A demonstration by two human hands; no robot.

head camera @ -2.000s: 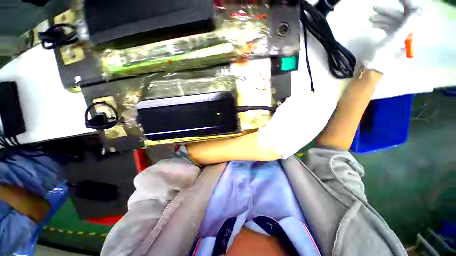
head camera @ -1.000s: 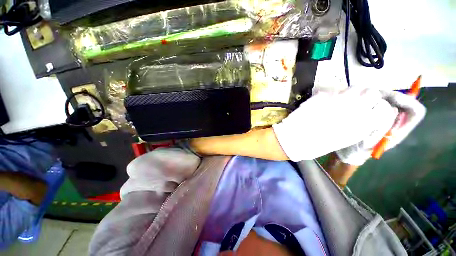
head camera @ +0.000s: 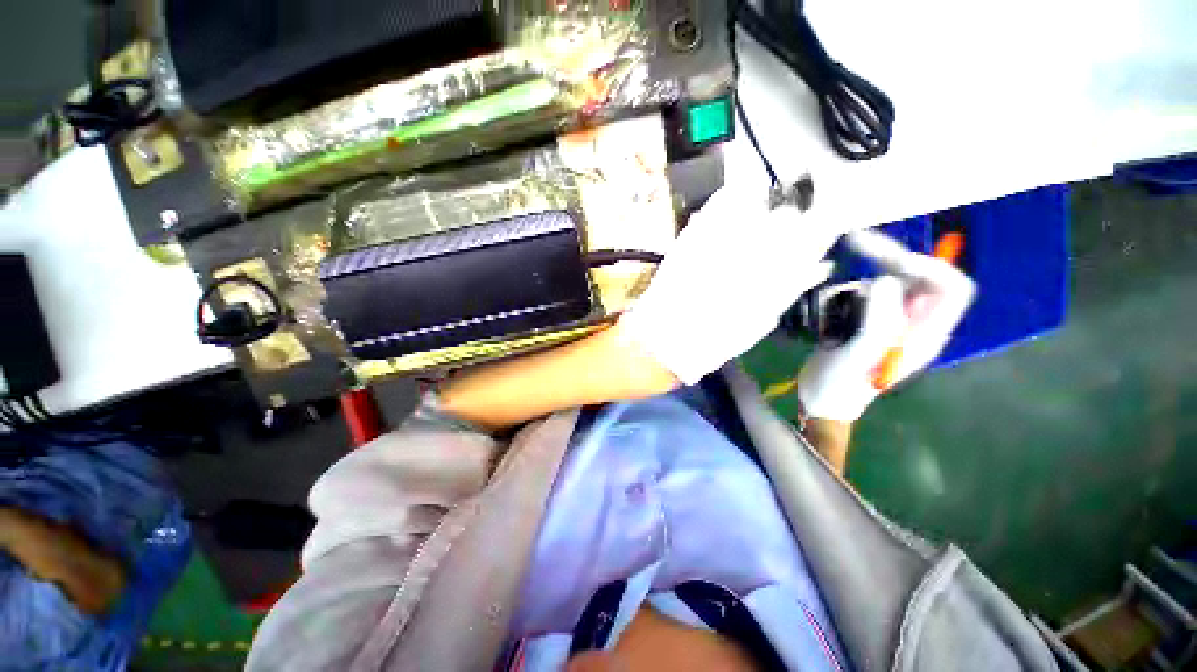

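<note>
A black power adapter (head camera: pixel 457 285) lies in the lower test fixture (head camera: pixel 292 374), its black output cable (head camera: pixel 625 257) running right under my left glove. My left hand (head camera: pixel 748 263), white-gloved, reaches across the fixture's right end; its finger grip is unclear. My right hand (head camera: pixel 886 335), gloved and blurred, is closed around an orange marker pen (head camera: pixel 949 246) beyond the bench edge. A dark, coiled-looking object (head camera: pixel 834 313) shows between my hands; I cannot tell which hand holds it. A small dark-and-silver piece (head camera: pixel 792 196) shows above my left glove.
Another black brick (head camera: pixel 328 46) lies on the upper fixture, which has a green block (head camera: pixel 709 121). A black cable bundle (head camera: pixel 856 112) lies on the white bench. A blue bin (head camera: pixel 1024 269) is below right. Another person's arm (head camera: pixel 59 558) shows at lower left.
My right hand came from the upper right bench toward my left hand, keeping the orange pen. The dark object now shows between them. The lower adapter stays in its fixture as the view shifts.
</note>
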